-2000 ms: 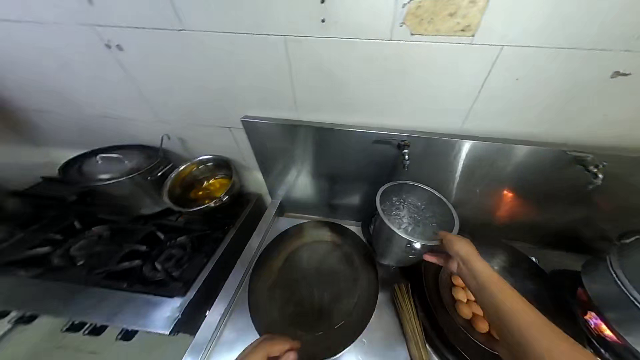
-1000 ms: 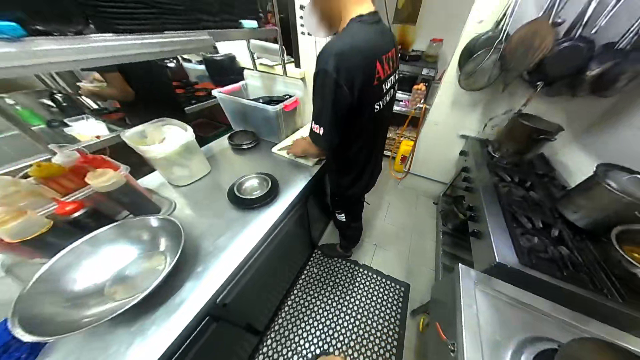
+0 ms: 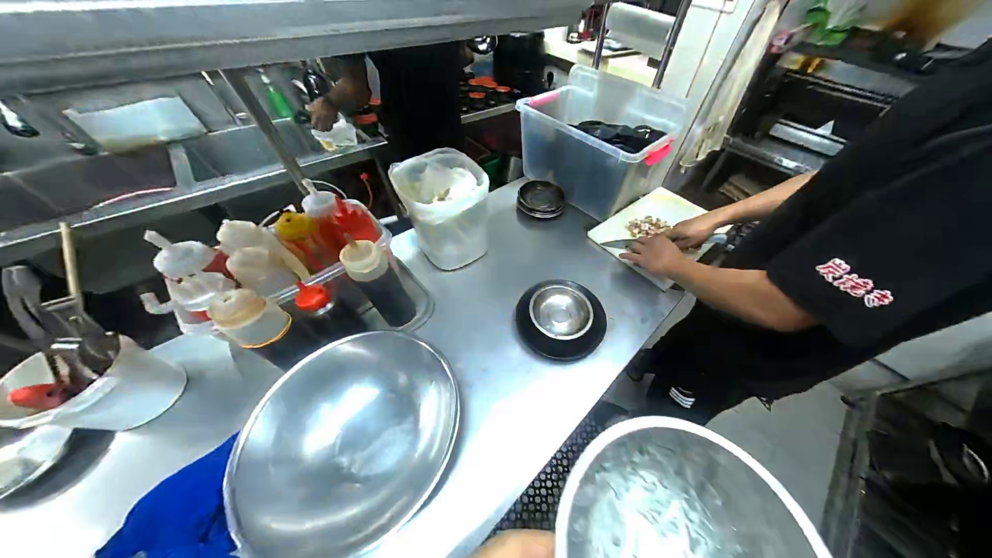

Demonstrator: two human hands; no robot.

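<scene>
At the bottom edge, a small part of my left hand [image 3: 518,544] shows against the left side of a round metal pot [image 3: 690,496] with clear liquid in it. Its fingers are mostly cut off by the frame, and my right hand is out of view. Left of the pot, a large, shallow metal bowl [image 3: 349,442] rests on the steel counter [image 3: 496,310]. Farther back on the counter, a small metal bowl [image 3: 561,311] sits on a black round dish [image 3: 563,350].
A co-worker [image 3: 775,232] holds a knife [image 3: 618,243] over chopped food on a cutting board [image 3: 659,209]. Squeeze bottles [image 3: 256,267], a lined plastic container [image 3: 453,225], a clear bin [image 3: 573,147], stacked black dishes [image 3: 541,198] and a blue cloth [image 3: 182,504] are on the counter. Overhead runs a shelf [image 3: 271,35].
The view has turned from the stove to the counter. The pot, held by my right hand beside the stove pan earlier, is now in front of the counter. My right hand has left the view.
</scene>
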